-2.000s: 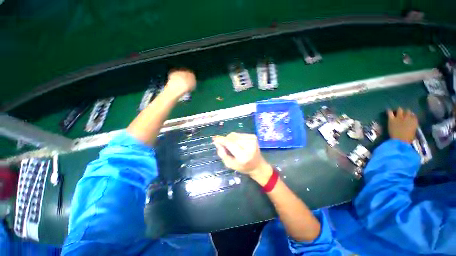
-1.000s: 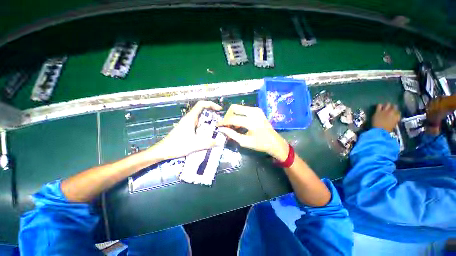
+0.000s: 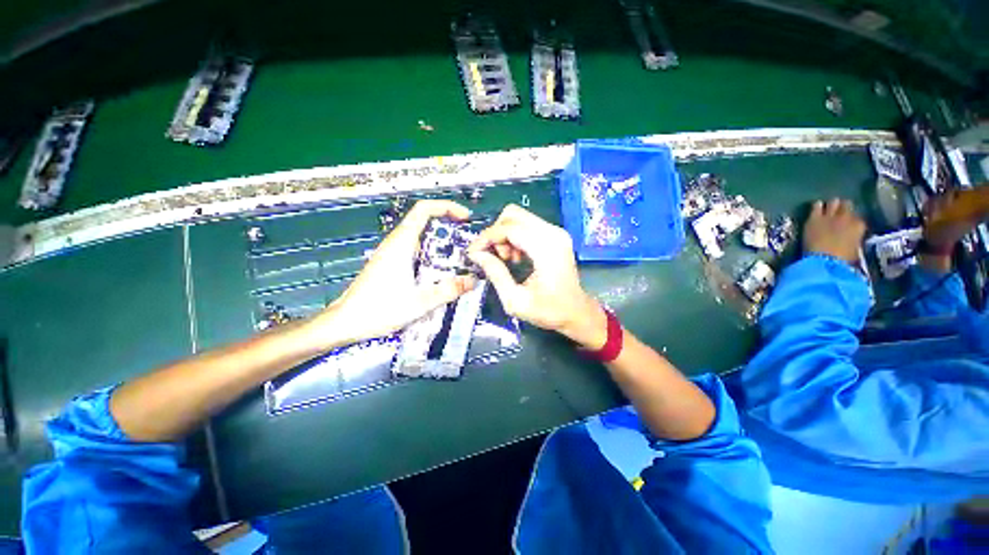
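Observation:
A grey-silver rectangular unit (image 3: 439, 336) with a dark central strip lies tilted in front of me, over a glossy marked area (image 3: 336, 376). My left hand (image 3: 396, 284) grips it around its upper part, with the thumb across it. My right hand (image 3: 534, 271) has its fingertips pinched together at the unit's upper right end. The fingers hide whatever is between them, so I cannot tell if a small part is held. A blue bin (image 3: 627, 206) with small silvery and white pieces stands just right of my right hand.
Several similar units, one here (image 3: 213, 100), lie along the green belt (image 3: 336, 119) behind a whitish rail (image 3: 325, 199). A heap of silvery parts (image 3: 724, 222) lies right of the bin. A neighbouring person's hand (image 3: 834, 230) and blue sleeve are at the right. Small loose bits lie beyond my left hand.
My left hand came back from the belt and now holds a unit; my right hand joined it at the unit's upper end. Since one second ago the fingers have shifted only slightly.

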